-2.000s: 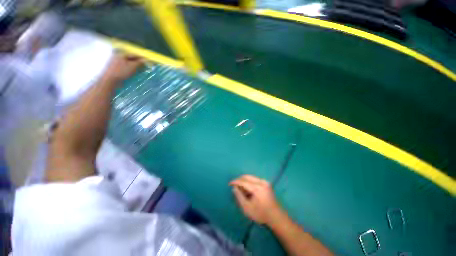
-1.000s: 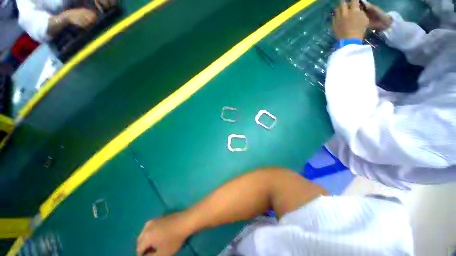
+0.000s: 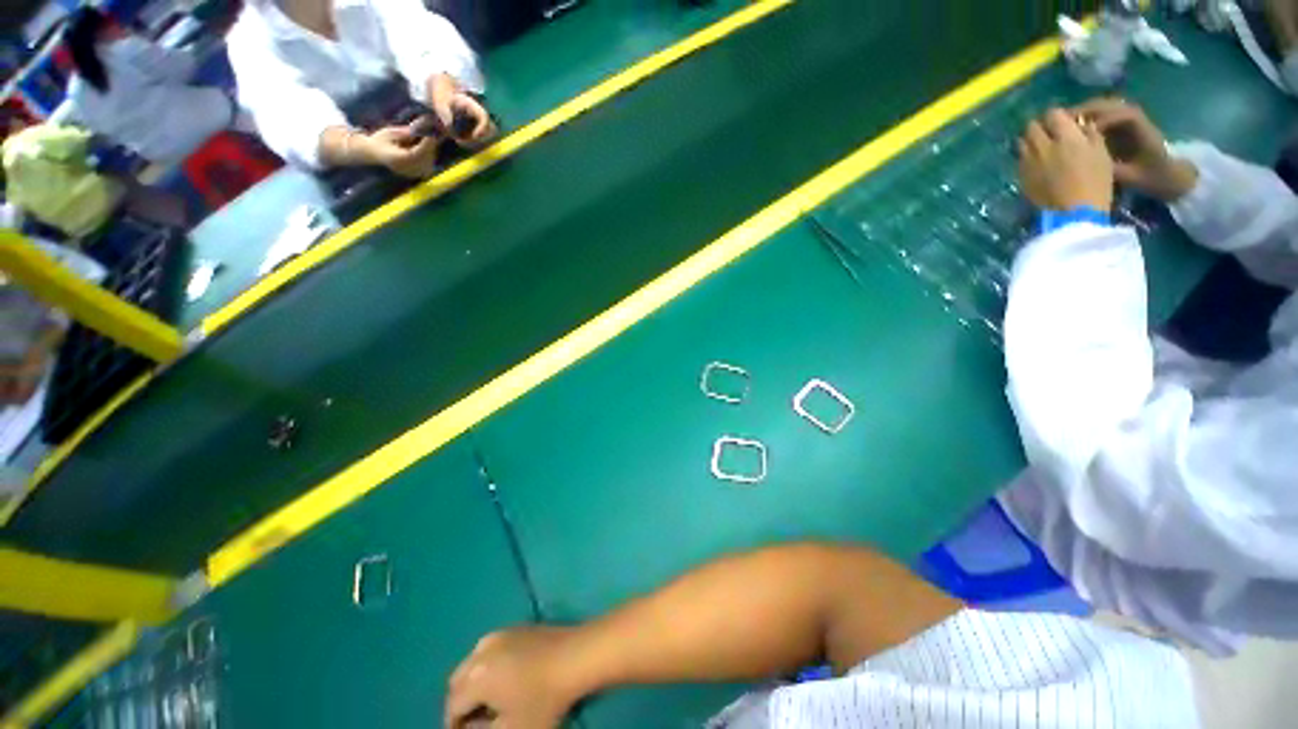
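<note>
My right hand [image 3: 510,681] is at the bottom edge, partly cut off, its forearm coming in from the lower right. Its fingers are curled, and whether it holds anything is hidden. Three thin silver metal frames [image 3: 739,460] lie loose on the green mat [image 3: 626,499], above my forearm. Another metal frame [image 3: 372,581] lies on the mat left of the dark seam, up and left of my hand. A clear blister tray [image 3: 157,691] is cut off at the lower left, with a frame at its upper edge. My left hand is out of view.
A yellow-edged conveyor [image 3: 427,335] runs diagonally behind the mat, carrying a small dark part [image 3: 282,432]. On the right, a person's hands [image 3: 1070,160] are over another clear tray [image 3: 940,214]. Across the belt, another person's hands [image 3: 406,145] handle something dark. A blue stool [image 3: 996,556] is below the bench.
Since the first frame the view has swung right, and the arm reaching to the clear tray has left it. Since the second, the scene has shifted down and right; my right hand stays low and curled.
</note>
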